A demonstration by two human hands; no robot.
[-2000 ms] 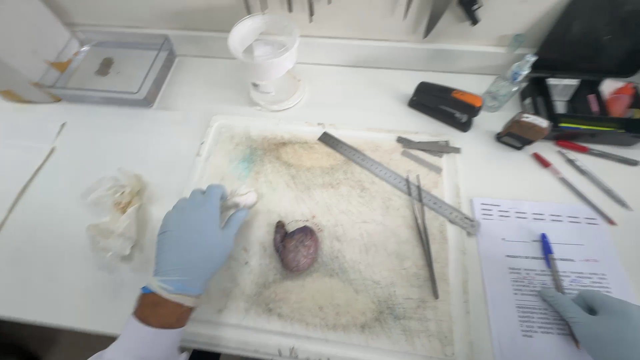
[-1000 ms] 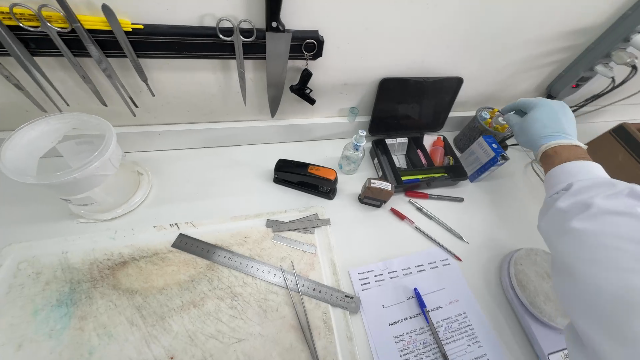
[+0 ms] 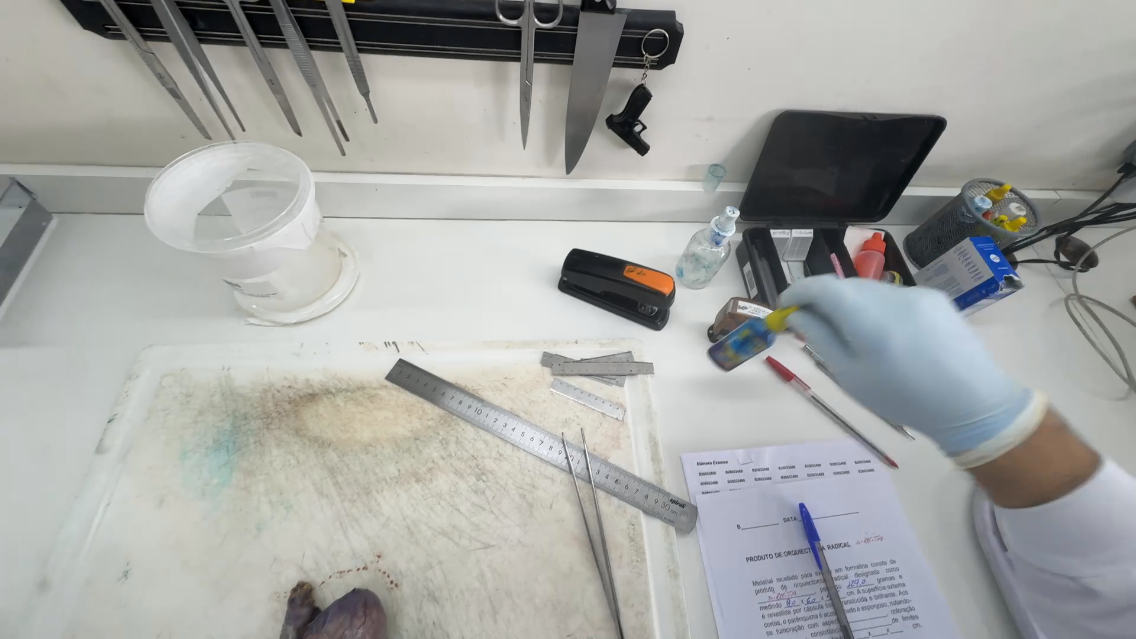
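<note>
My right hand [image 3: 910, 364], in a light blue glove, holds a small bottle [image 3: 744, 343] with a blue body by its yellow cap, in front of the open black box. My left hand is out of view. At the bottom edge lies a purplish-red tissue specimen [image 3: 346, 614], partly cut off by the frame, on a stained white cutting board [image 3: 293, 497]. A long steel ruler [image 3: 541, 444] lies across the board's right part, with metal tweezers [image 3: 593, 541] beside its lower half. A blue-capped pen [image 3: 821, 559] rests on printed sheets [image 3: 754, 595].
Behind the board stand a plastic tub [image 3: 235, 222], a black stapler [image 3: 617, 288], a glass bottle [image 3: 708, 250], a black box [image 3: 754, 266] and a mesh cup [image 3: 954, 222] of bottles. A red pen [image 3: 830, 411] lies near a stamp [image 3: 737, 315]. Knife [image 3: 593, 84] and instruments hang on a wall rack.
My right hand has moved from the mesh cup toward the left and now holds a small bottle. Two seconds ago it held the blue-capped pen, and my left hand was above the board.
</note>
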